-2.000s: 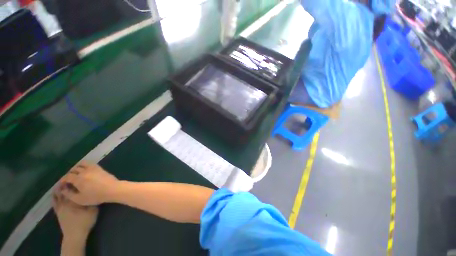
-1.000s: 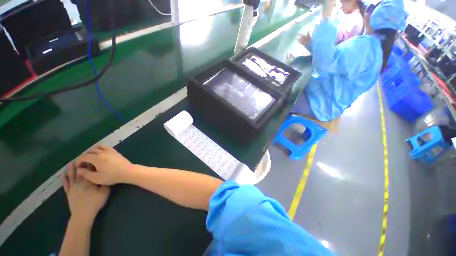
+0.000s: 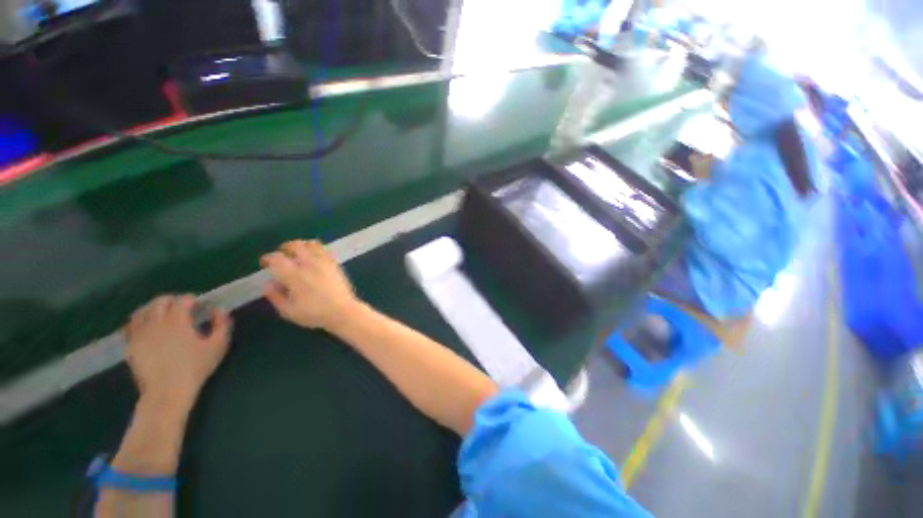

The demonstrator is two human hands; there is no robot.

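Observation:
My left hand point(image 3: 174, 344) rests on the dark-green bench by the pale strip, fingers apart, with nothing visible in it. A blue band point(image 3: 137, 480) is on my left wrist. My right hand point(image 3: 309, 285) rests farther right on the pale strip, fingers slightly curled, with nothing visible in it. To its right lies a white label roll point(image 3: 437, 259), its strip point(image 3: 483, 326) unrolled toward the bench edge and partly hidden by my blue sleeve. Beyond it are two black trays side by side, holding a near tablet point(image 3: 565, 228) and a far tablet point(image 3: 615, 187), their screens shiny with glare.
A coworker in a blue smock point(image 3: 744, 223) sits beyond the trays. A blue stool point(image 3: 663, 344) stands on the floor beside the bench. Blue bins point(image 3: 880, 268) line the aisle at right. A black device point(image 3: 238, 81) and a dark cable point(image 3: 253, 156) are at the back left.
My hands have separated; before, the right lay over the left. The view has swung left, so the roll and trays appear farther right. The blue wristband now shows.

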